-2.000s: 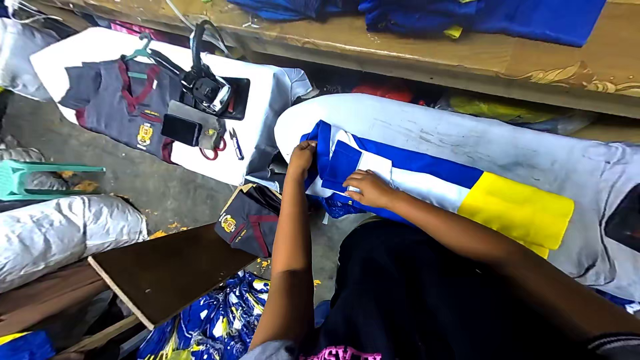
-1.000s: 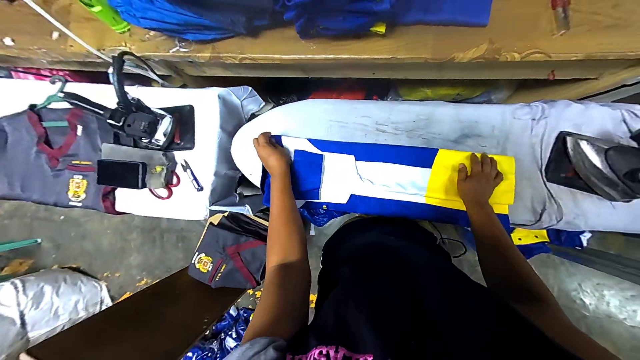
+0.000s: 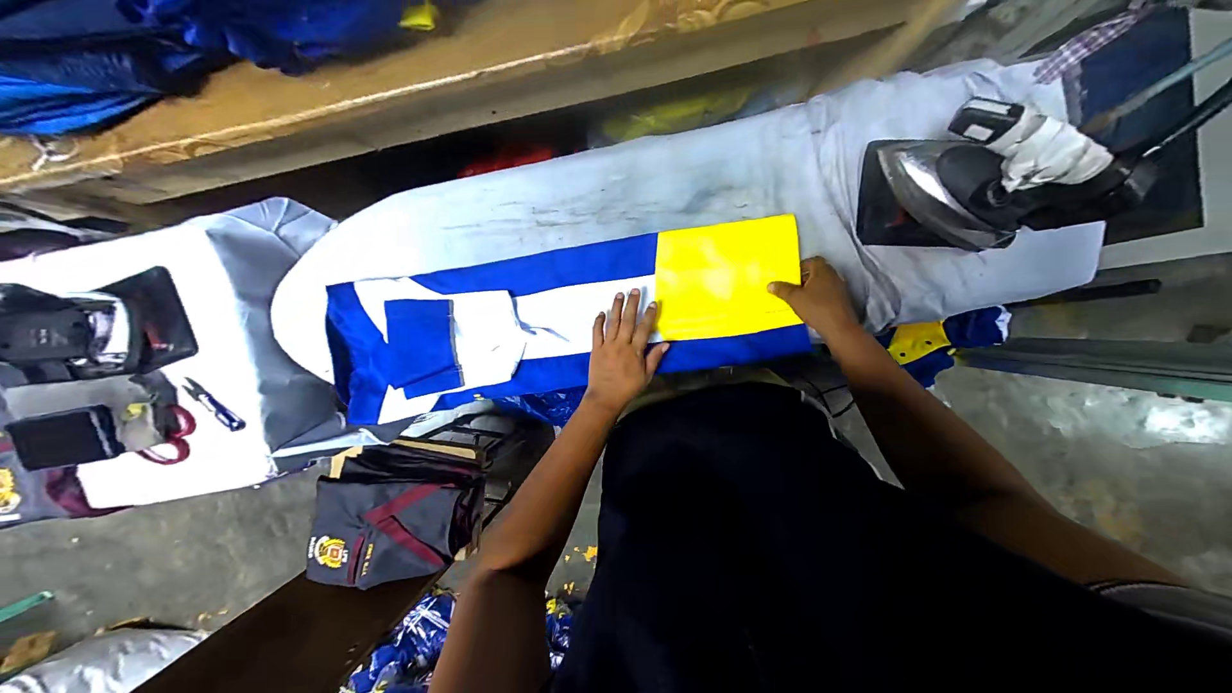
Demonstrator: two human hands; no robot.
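A folded blue, white and yellow garment (image 3: 568, 313) lies lengthwise along the near side of a padded ironing board (image 3: 577, 202) with a pale cover. My left hand (image 3: 624, 348) rests on it with fingers apart, where the white part meets the yellow panel. With thumb and fingers, my right hand (image 3: 818, 294) pinches the right edge of the yellow panel. To the right of that hand, a clothes iron (image 3: 953, 192) with a cloth-wrapped handle rests on a dark pad at the board's wide end.
At the left, a second board (image 3: 217, 366) holds another iron (image 3: 77, 327), red-handled scissors (image 3: 173, 435), a small thread snipper (image 3: 214, 402) and a dark flat object (image 3: 67, 438). Folded gray shirts (image 3: 395, 520) are stacked below. A wooden table (image 3: 481, 72) with blue cloth runs behind.
My left hand has moved right from the garment's left end to its middle. My right hand has gone from the top of the yellow panel to its right edge. The view has turned.
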